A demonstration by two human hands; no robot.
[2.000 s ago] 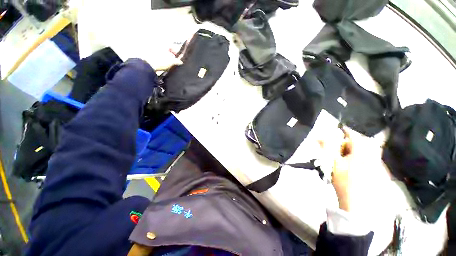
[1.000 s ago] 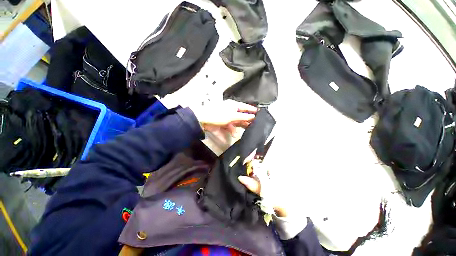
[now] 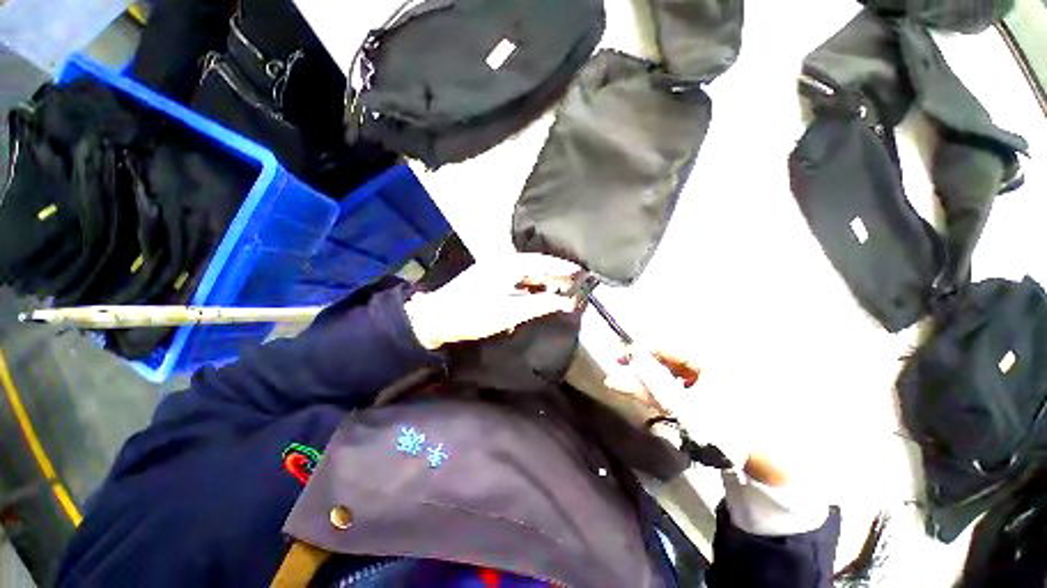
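My left hand (image 3: 499,296) pinches the lower corner of a black bag piece (image 3: 620,167) near the table's front edge. The piece's plain grey-black side faces up, and part of the cloth hangs below my hand against the apron. My right hand (image 3: 672,385) holds a slim dark tool (image 3: 609,314), probably thread snips, its narrow tip at my left fingertips. Pale wraps cover parts of the right hand, and glare blurs it against the table. Whether the blades are apart cannot be told.
A labelled black pouch (image 3: 488,69) lies at the upper left of the white table (image 3: 746,230). Another labelled pouch (image 3: 861,218) and a bulky black bag (image 3: 987,385) lie right. A blue crate (image 3: 247,241) of black pieces stands left, a pale rod (image 3: 172,314) across it.
The bag piece has swung from the apron onto the table and now shows its plain side. My right hand has moved right, with the tool now visible. The view has shifted.
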